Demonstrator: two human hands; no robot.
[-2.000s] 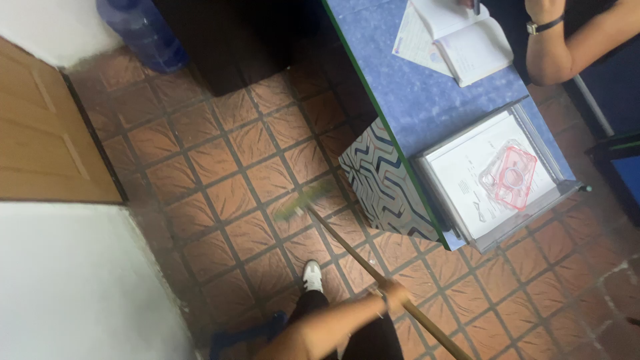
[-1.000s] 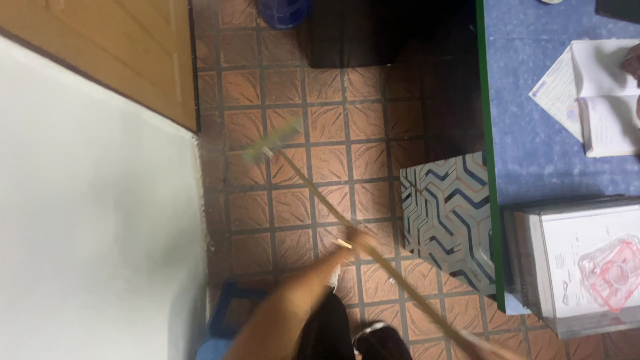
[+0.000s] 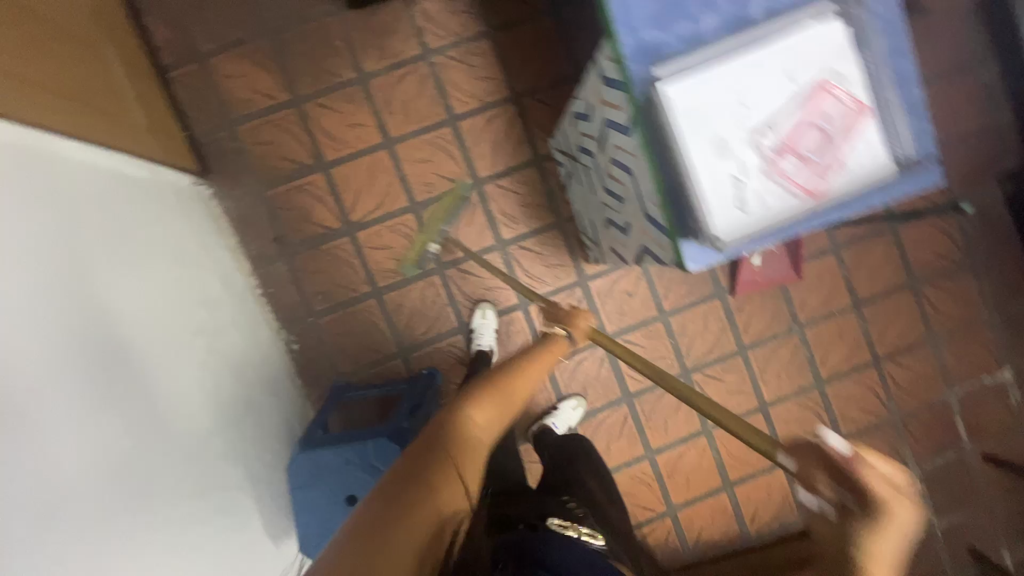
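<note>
A long wooden broom handle (image 3: 680, 388) slants across the view, from its green-yellow head (image 3: 436, 228) on the tiled floor to the lower right. My left hand (image 3: 570, 322) is closed around the handle's middle part. Around its upper end, near the lower right of the view, my right hand (image 3: 848, 480) is wrapped, somewhat blurred. The broom head lies on the floor beyond my white shoe (image 3: 483, 330), left of the patterned side panel of the desk.
A blue desk (image 3: 920, 120) at the upper right bears a tray of papers (image 3: 712, 152) with a pink-red item on top. Below its edge is a dark red object (image 3: 768, 268). A blue plastic stool (image 3: 336, 480) stands by the white wall (image 3: 120, 360), near a wooden door (image 3: 88, 72).
Both hands stay on the broom handle, and the broom head has shifted over the floor. The view has turned and moved; the open notebook on the desk is out of sight.
</note>
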